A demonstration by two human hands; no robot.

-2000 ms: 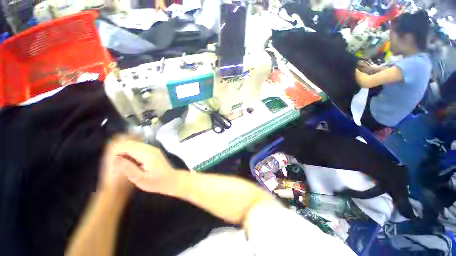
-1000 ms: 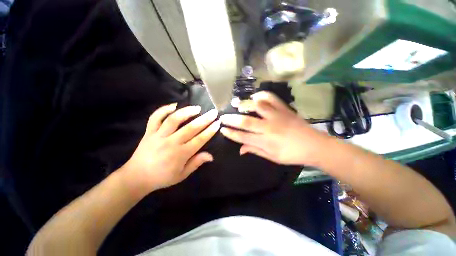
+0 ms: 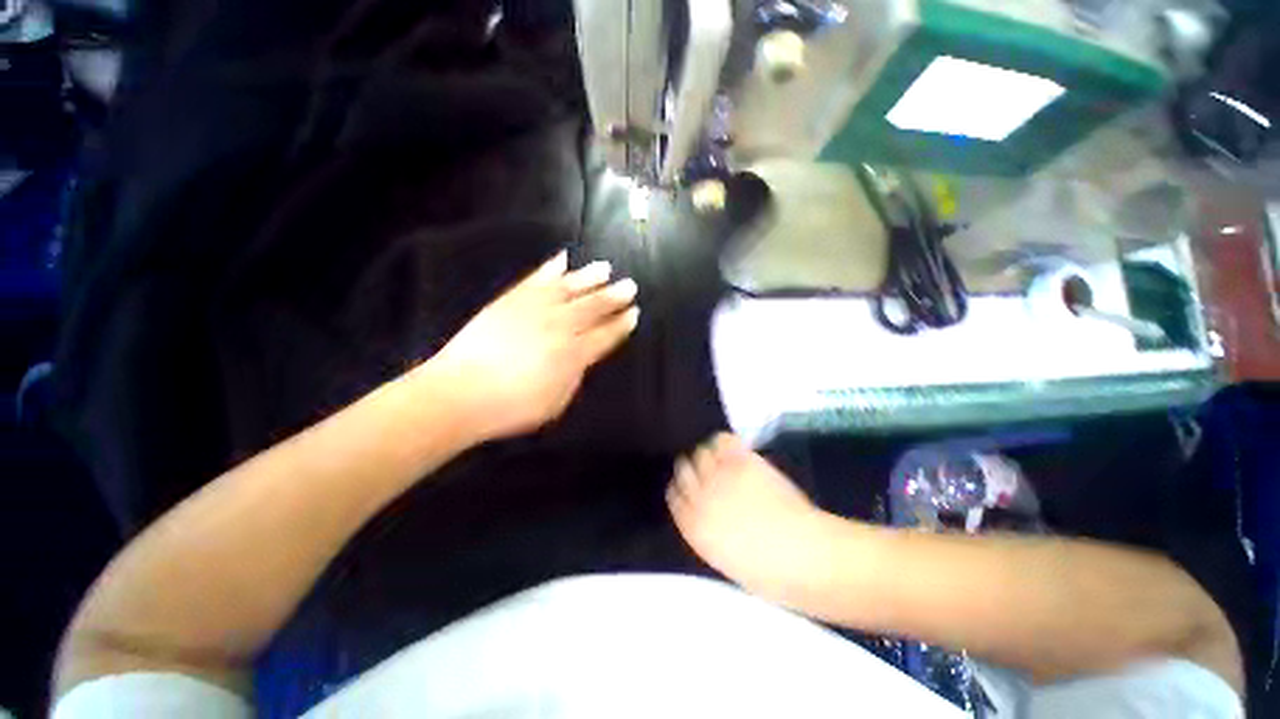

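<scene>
A large black garment panel (image 3: 323,267) covers the table at the left and centre and hangs towards my lap. The cream sewing machine's presser foot and needle area (image 3: 642,211) is over the cloth at the top centre. My left hand (image 3: 527,351) lies flat on the cloth, fingers spread a little, just in front of the presser foot. My right hand (image 3: 730,506) is at the cloth's near right part, below the table edge, with fingers curled onto the cloth. Its fingertips are blurred, and a pinched fold is hard to make out.
Black-handled scissors (image 3: 922,281) lie on the machine bed to the right. A white roll (image 3: 1063,291) lies further right. The green panel with a lit screen (image 3: 976,99) is at the top right. A green ruler-marked table edge (image 3: 983,400) runs above a bin with plastic bottles (image 3: 962,485).
My right hand has moved from beside the needle back towards my body. My left hand has stayed on the cloth near the foot. The view has shifted, showing more cloth in front of the needle.
</scene>
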